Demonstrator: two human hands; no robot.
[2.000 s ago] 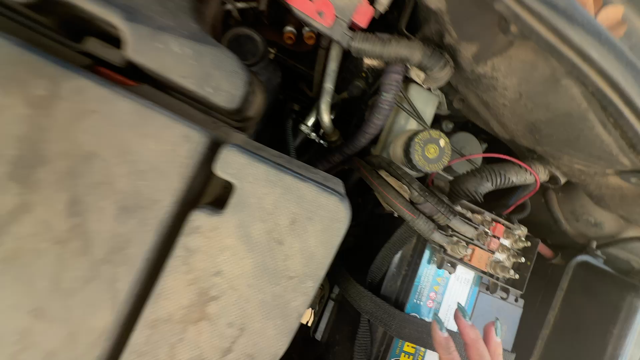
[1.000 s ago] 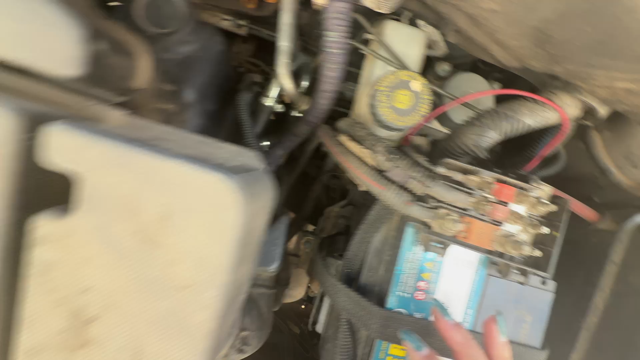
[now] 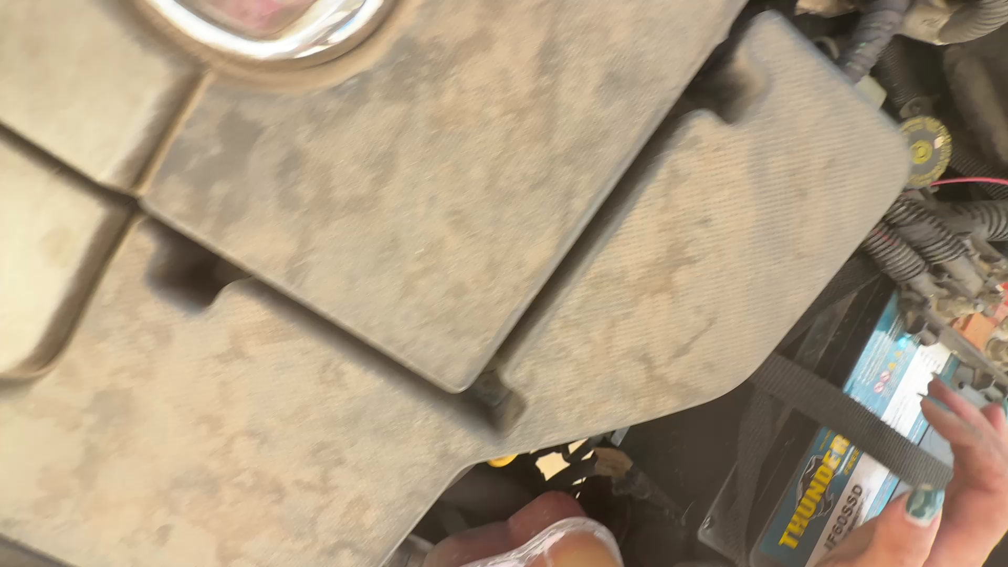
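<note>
My right hand, with teal painted nails, is at the lower right over a car battery with a blue, white and yellow label. Its thumb and fingers are apart, next to a black webbing strap that crosses the battery; whether they touch the strap is unclear. At the bottom centre, partly cut off and blurred, my left hand shows below the engine cover, beside a rounded thing with a pale, shiny rim that I cannot identify. A dusty plastic engine cover fills most of the view.
Corrugated cable conduits and a thin red wire run along the right side, near a yellow-marked round cap. Orange and metal terminal parts sit at the battery's upper end. A dark gap with hoses lies under the cover's lower edge.
The view has swung left, bringing much more of the engine cover in. My left hand now shows at the bottom; neither earlier frame shows it. My right hand remains by the battery.
</note>
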